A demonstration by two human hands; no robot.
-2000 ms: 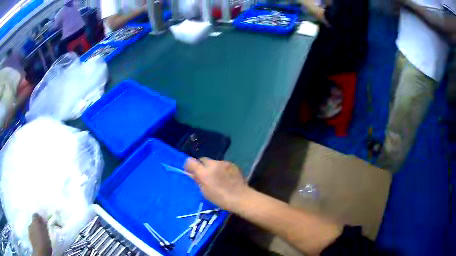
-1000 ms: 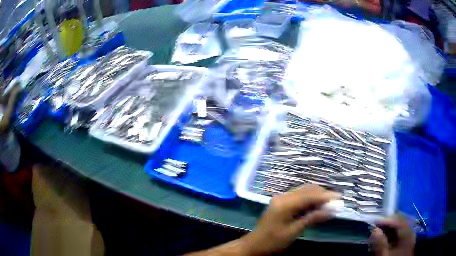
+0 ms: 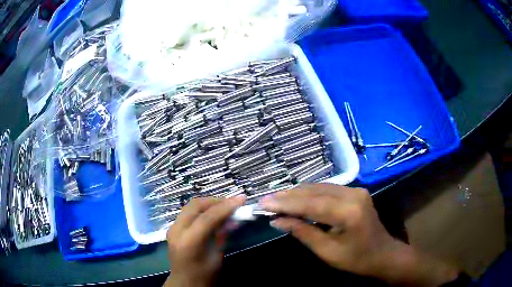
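My left hand [image 3: 199,232] holds a smooth white plastic sleeve [image 3: 243,213] between thumb and fingers, just beyond the front rim of the white tray [image 3: 351,168]. My right hand [image 3: 331,221] pinches a thin silver rod [image 3: 264,212] whose left end meets the sleeve. The fingers of my right hand cover most of the rod, so its dark collar cannot be seen. The white tray holds many rod-and-barrel assemblies [image 3: 247,162] in packed rows.
The right blue tray [image 3: 370,67] holds several loose rods [image 3: 404,148]. The left blue tray [image 3: 104,224] holds short metal tubes [image 3: 78,239], partly under a clear bag [image 3: 84,117]. A bright whitish bag [image 3: 168,28] lies behind the white tray. Cardboard [image 3: 460,213] lies below the curved bench edge.
The view has swung from the right side, over the left trays, to the central tray. My right hand has left the right blue tray and now holds a rod at the sleeve in my left hand.
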